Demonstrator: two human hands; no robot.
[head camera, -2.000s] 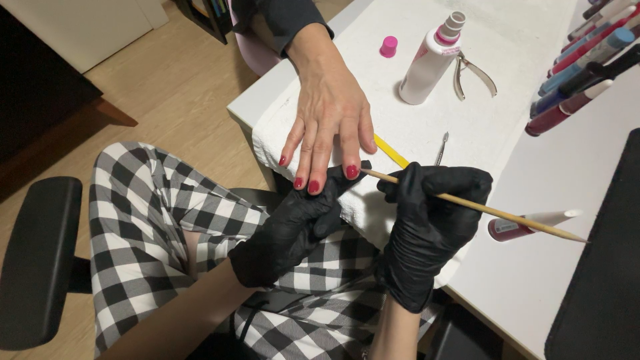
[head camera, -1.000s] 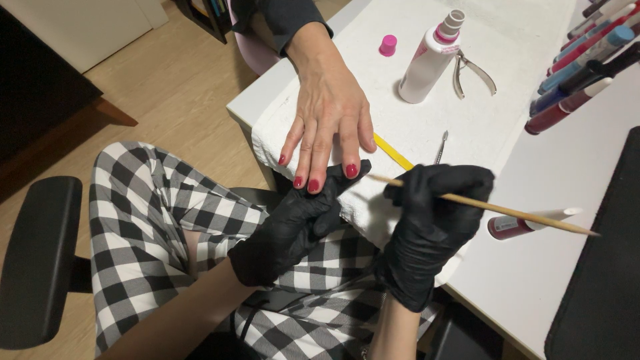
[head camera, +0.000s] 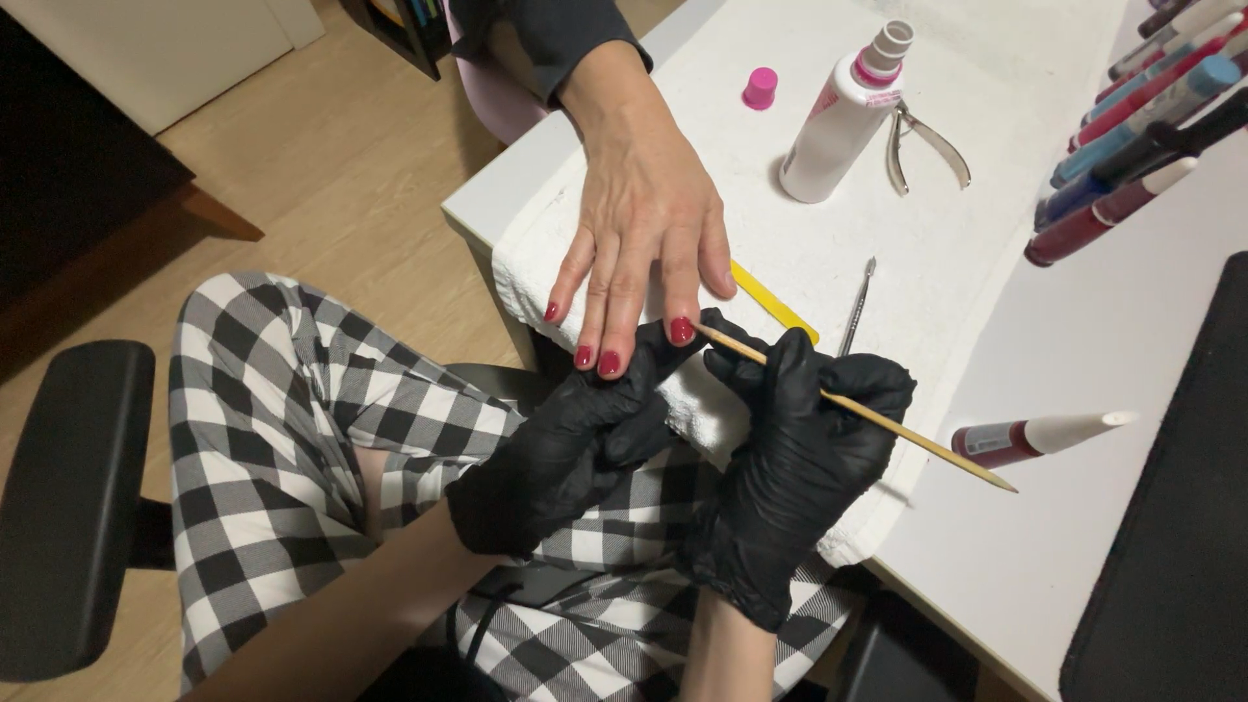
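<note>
My right hand, in a black glove, grips a thin wooden manicure stick. The stick's left tip meets the edge of a red-polished fingernail on another person's hand. That hand lies palm down, fingers toward me, over a white towel. Under its fingertips is my left hand, also black-gloved, with its fingers around the person's fingertips from below; part of its grip is hidden. A yellow nail file and a metal cuticle pusher lie just beyond my right hand.
On the white table stands an uncapped white bottle, with a pink cap and metal cuticle nippers nearby. Several nail polish bottles line the right side. Another polish bottle is right of my right hand. A black mat lies at the right edge.
The stick's tip was a little apart from the red nail one second ago and is now at its edge. My right hand has shifted slightly with it. My left hand has hardly moved.
</note>
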